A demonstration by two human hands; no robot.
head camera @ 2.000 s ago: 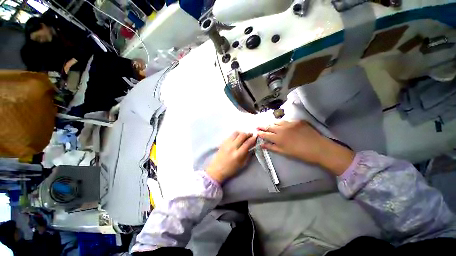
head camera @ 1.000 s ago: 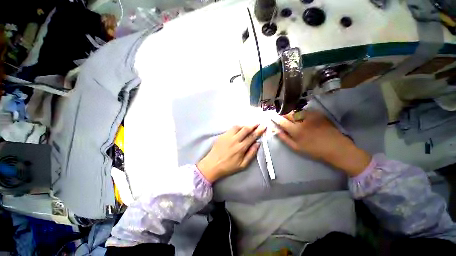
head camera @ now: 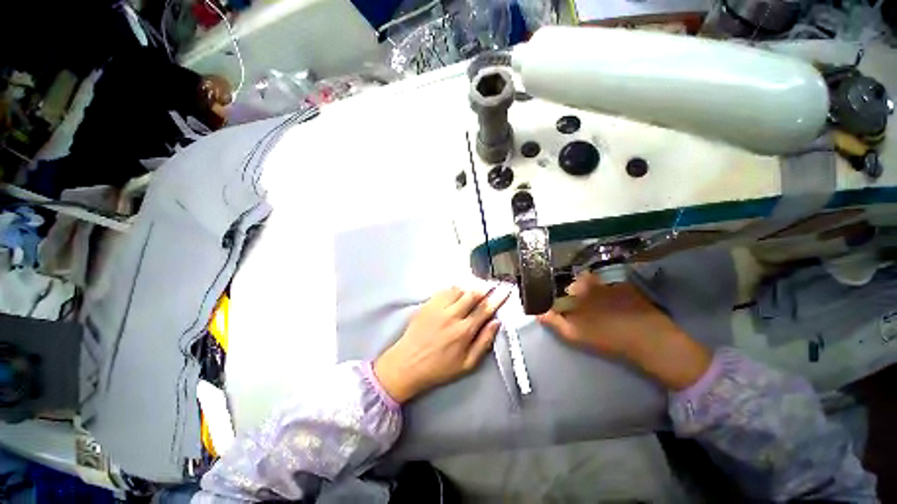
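Observation:
A light-grey garment panel (head camera: 590,394) lies flat under the sewing machine head (head camera: 629,187). A narrow white strip (head camera: 517,359) runs from the needle area down the panel's middle. My left hand (head camera: 443,340) lies on the panel left of the strip, fingertips near the needle area. My right hand (head camera: 615,320) is on the right side, partly behind the shiny curved metal guard (head camera: 535,268). Both hands press the cloth with fingers bent. The needle and presser foot are hidden by glare, the guard and the fingers.
A long stack of grey cut panels (head camera: 148,295) lies at the left. Small grey pieces (head camera: 816,295) lie at the right. The white machine lamp (head camera: 679,89) is above the head. Light cloth (head camera: 570,477) lies over the lap. Part of a person in dark clothes shows at upper left.
The view has shifted, so the lamp now shows and the machine head sits lower in the picture. Both hands remain on the panel beside the strip, the right one now more behind the guard.

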